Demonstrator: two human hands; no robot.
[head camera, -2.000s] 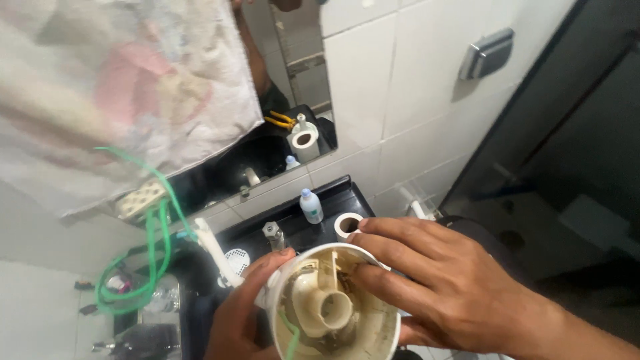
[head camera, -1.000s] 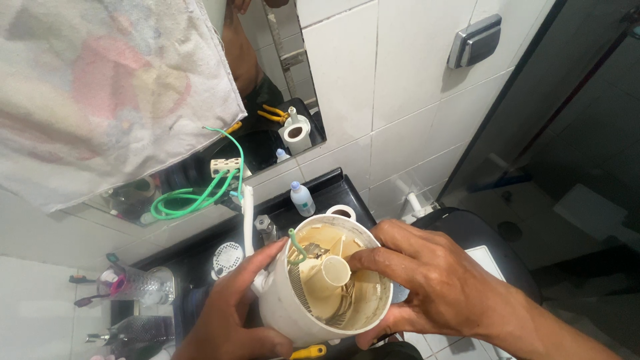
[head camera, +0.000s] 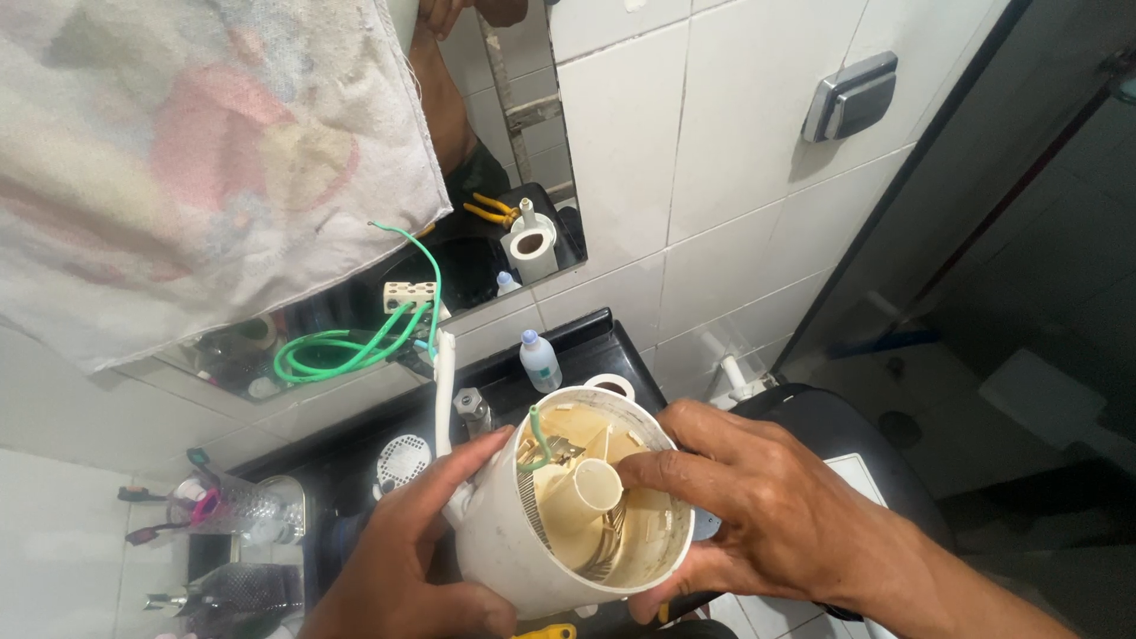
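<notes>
A round white plastic housing, likely an electric shower head body (head camera: 497, 541), is held between both hands, its open end facing the camera. Inside stand a central tube (head camera: 596, 486), metal coils and a short green wire (head camera: 536, 439). My left hand (head camera: 417, 550) grips the housing's left side, fingers partly hidden behind it. My right hand (head camera: 772, 506) holds the right rim, thumb below and index finger reaching inside beside the tube. A white cable sleeve (head camera: 445, 390) rises from the housing to green wires (head camera: 355, 359) joined at a cream terminal block (head camera: 410, 295).
Behind the housing, a black countertop (head camera: 603, 342) carries a small bottle (head camera: 540, 362), a metal tap (head camera: 472, 408), a perforated white disc (head camera: 404, 461) and a paper roll (head camera: 612, 385). Toothbrushes in a cup (head camera: 200, 501) stand left. A towel (head camera: 213, 177) hangs over the mirror (head camera: 497, 115).
The housing has tilted, showing more of its interior and outer side. The right index finger has moved in beside the central tube. The green wires and terminal block have swung. The view has shifted.
</notes>
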